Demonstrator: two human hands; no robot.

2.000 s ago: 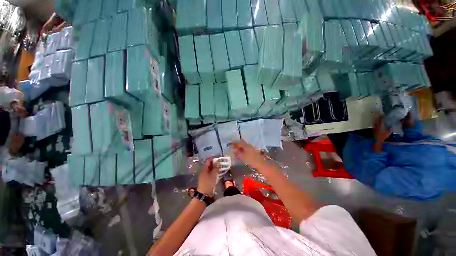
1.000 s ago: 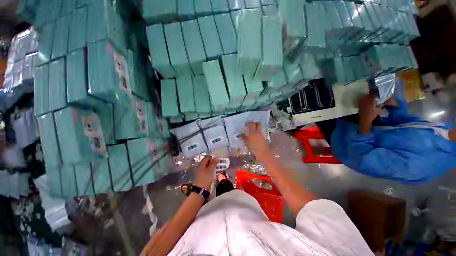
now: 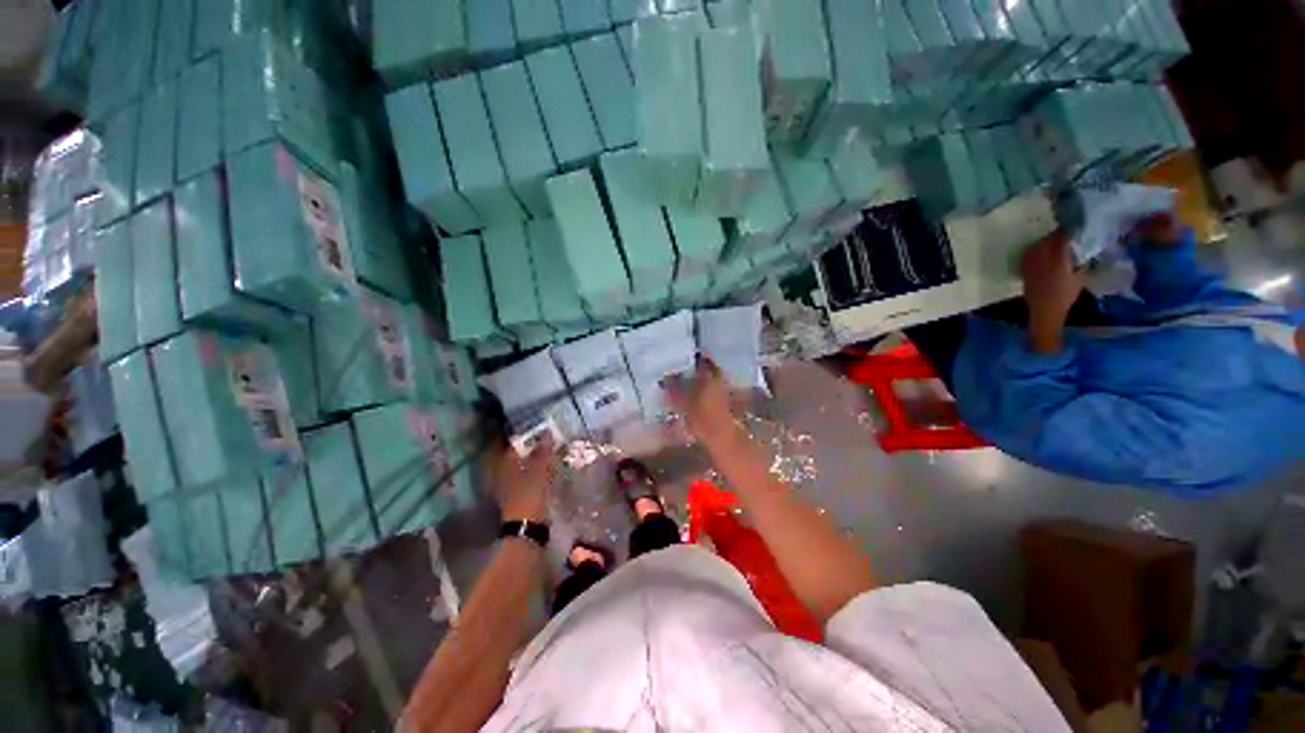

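Observation:
Packed mailers lie in a short row along the foot of the teal product box stack. A black barcode label shows on one mailer. My left hand is at the left end of the row, with its fingers on a small white label strip with dark bars, over or against the leftmost mailer. My right hand touches the front of the mailers further right, fingers apart. Its fingertips are slightly blurred, and whether a label is under them cannot be told.
A red stool stands by my legs, another red stool further right. A person in blue at the right handles a white mailer. A brown carton is on the floor. Scraps litter a dark table at the left.
My left hand has moved left with the label strip, from in front of the row to its left end. My right hand has shifted slightly left along the mailers. The view has shifted too.

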